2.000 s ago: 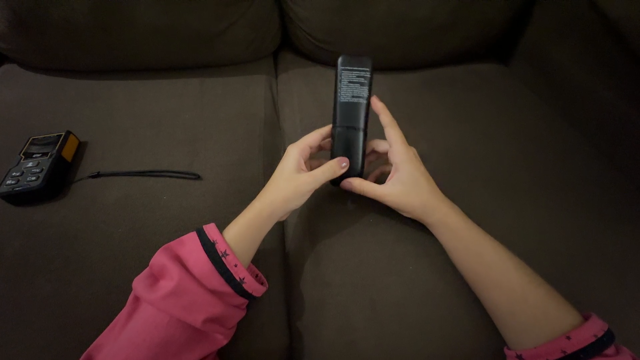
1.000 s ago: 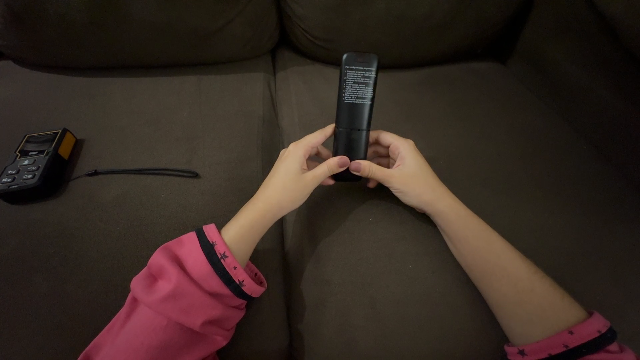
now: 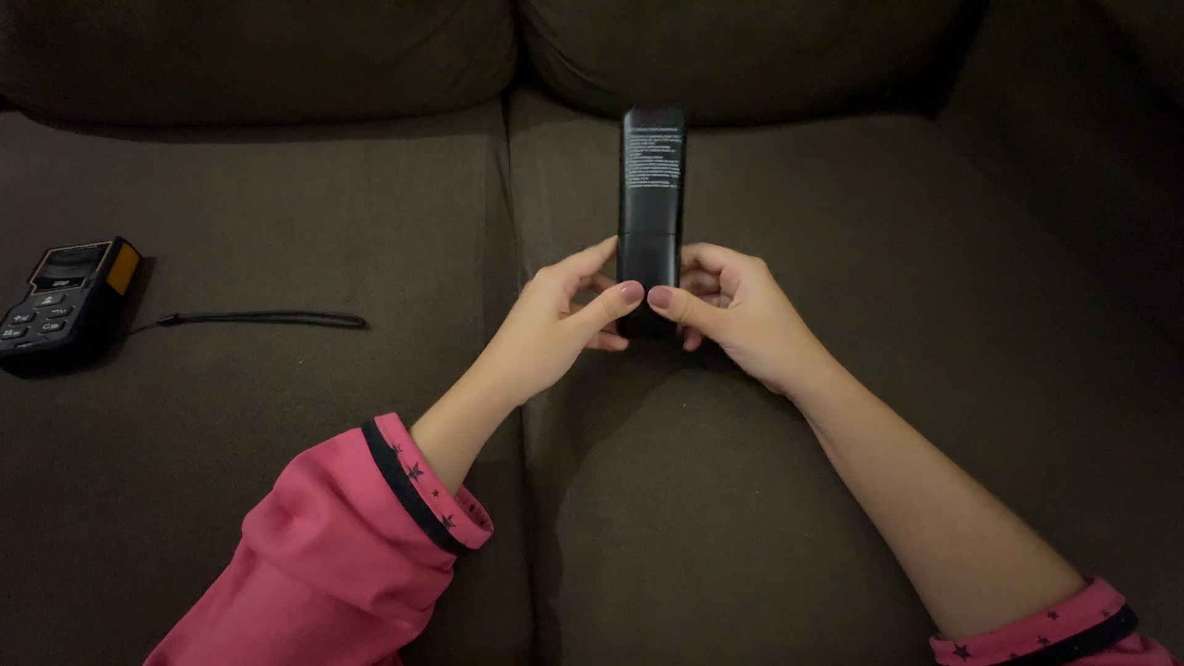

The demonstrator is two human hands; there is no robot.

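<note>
A black remote control (image 3: 650, 208) is held upright between both hands, its back with printed writing and a seam toward me. My left hand (image 3: 575, 310) grips the lower left side, thumb on the back face. My right hand (image 3: 735, 301) grips the lower right side, its thumb close beside the other one. The front of the remote is hidden. A black and orange handheld device with buttons and a small screen, likely a laser distance meter (image 3: 69, 301), lies at the far left, and its black wrist strap (image 3: 268, 318) stretches right from it.
All this is on a dark brown fabric sofa seat (image 3: 786, 518). A seam (image 3: 525, 499) between two seat cushions runs beneath my left wrist. Back cushions (image 3: 259, 60) stand behind, and an armrest (image 3: 1091, 157) rises at the right.
My right hand's fingers have come down from higher on the remote's right edge to its lower part. The remote has turned slightly in my hands.
</note>
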